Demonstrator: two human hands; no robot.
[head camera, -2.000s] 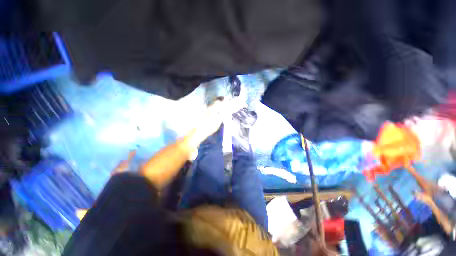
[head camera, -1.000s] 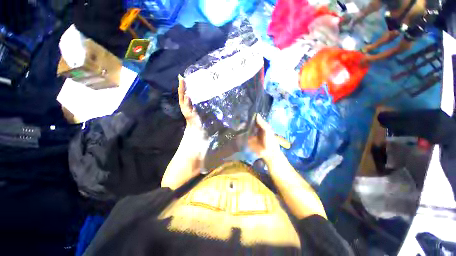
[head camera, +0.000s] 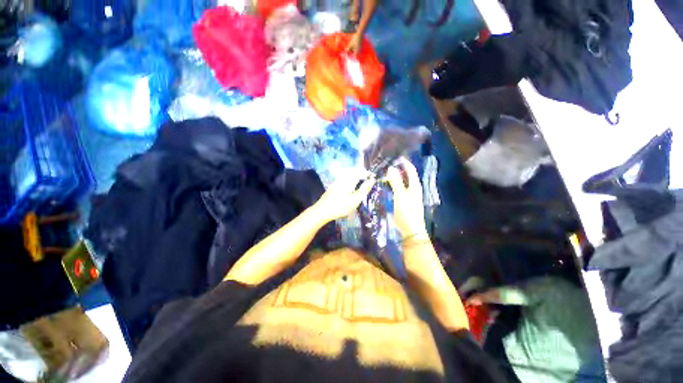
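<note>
My left hand (head camera: 350, 194) and my right hand (head camera: 404, 193) are close together in front of my body. Both hold a dark, glossy clear bag (head camera: 378, 213) between them, its upper part bunched above the fingers. The bag hangs down between my forearms. What is inside looks dark, but I cannot tell what it is. A large heap of dark garments (head camera: 195, 202) lies to the left of my hands.
A blue crate (head camera: 45, 161), a yellow stool (head camera: 34, 238) and a cardboard box (head camera: 66, 340) are at left. Blue bag (head camera: 129, 91), pink-red bundle (head camera: 234, 51) and orange bag (head camera: 341, 78), touched by another person's hand, lie ahead. A white table (head camera: 558, 142) with dark garments is at right.
The bag, earlier held up spread wide with a white band showing, is now narrow and bunched between my hands. My hands have come closer together. The view has turned toward the right-hand table.
</note>
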